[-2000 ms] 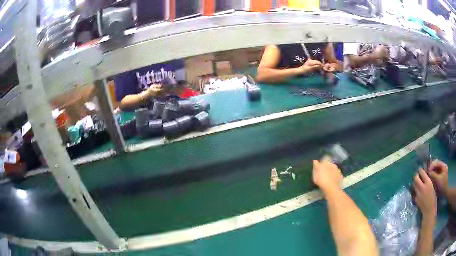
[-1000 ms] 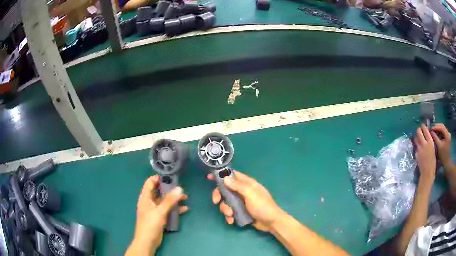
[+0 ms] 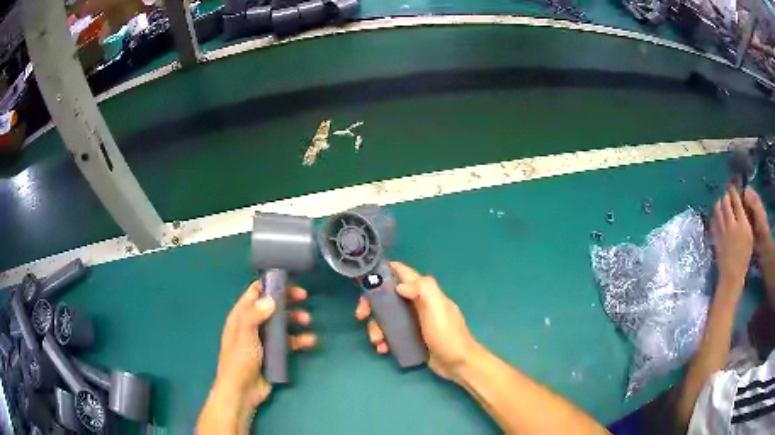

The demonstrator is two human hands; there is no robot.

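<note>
My left hand point(image 3: 242, 340) holds a grey handheld fan point(image 3: 283, 242) by its handle, upright, with the head seen from the side. My right hand point(image 3: 429, 319) holds a second grey handheld fan point(image 3: 353, 242) by its handle. That fan's spoked grille faces me and a dark patch with a white mark shows on its handle. The two heads are close side by side, above the green bench point(image 3: 510, 289). My fingers partly hide both handles.
A pile of grey fans point(image 3: 127, 395) lies at the lower left. A pale rail point(image 3: 476, 177) borders the green conveyor point(image 3: 476, 102), which carries small tan scraps point(image 3: 318, 143). A metal post point(image 3: 89, 140) stands left. A clear plastic bag point(image 3: 659, 297) lies beside another worker's hands point(image 3: 732, 234).
Since the reach over the conveyor, both hands have come to hold fans above the bench. Over the last second the left fan has turned side-on. The scraps have shifted left in view.
</note>
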